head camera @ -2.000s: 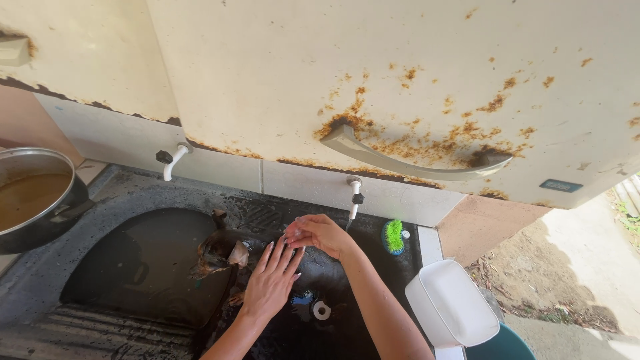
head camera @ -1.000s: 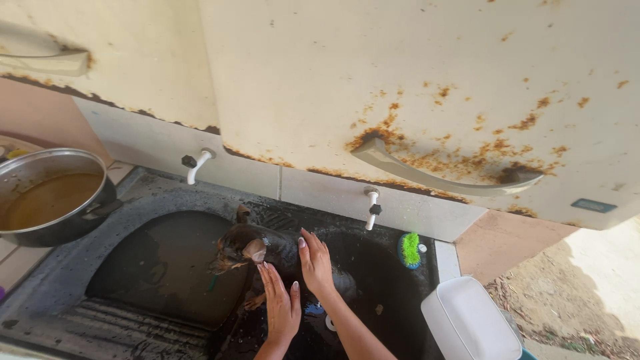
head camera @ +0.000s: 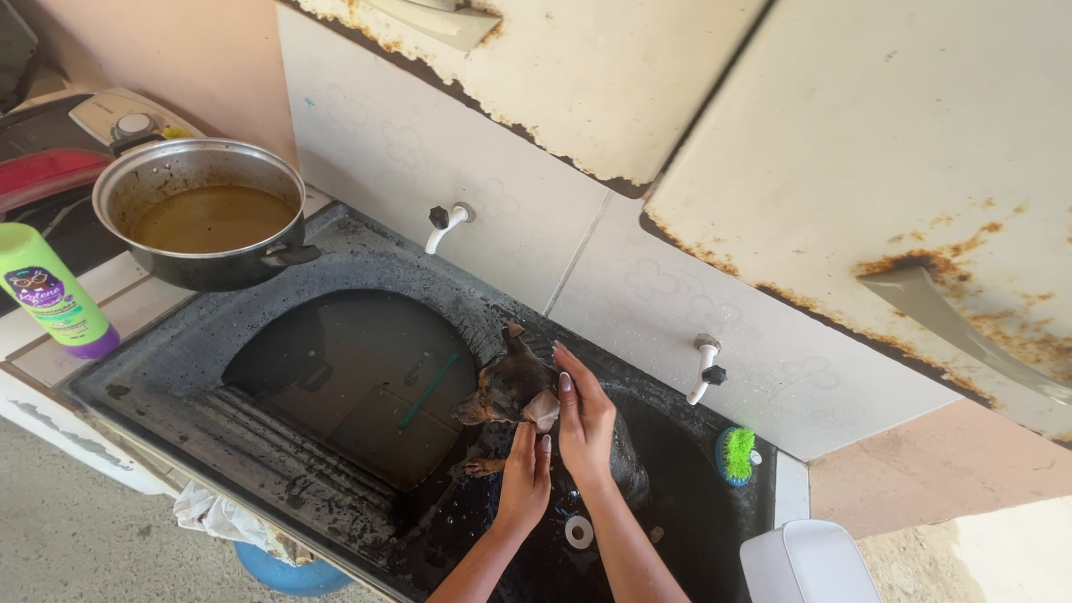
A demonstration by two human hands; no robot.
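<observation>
A small wet dark dog (head camera: 515, 377) with tan muzzle and paws stands in the right basin of a dark double sink (head camera: 276, 452), its head turned left over the divider and one front paw on it. My left hand (head camera: 526, 481) touches the dog below its ear, fingers extended. My right hand (head camera: 584, 414) lies against the back of its neck, fingers nearly straight. Neither hand grips anything. My forearms hide part of the dog's body. A white ring-shaped piece (head camera: 579, 532) lies in the right basin near my right wrist.
Water fills the left basin, with a green stick (head camera: 429, 390) in it. Two white taps (head camera: 448, 226) project from the tiled wall. A pot of brownish liquid (head camera: 201, 251), a green bottle (head camera: 54, 293), a green-bristled brush (head camera: 738, 456) and a white container (head camera: 808, 565) surround the sink. Rusty cabinets hang above.
Both hands are now against the dog's neck; a second ago they were spread a little apart beside it. The view has swung left, bringing in the green bottle.
</observation>
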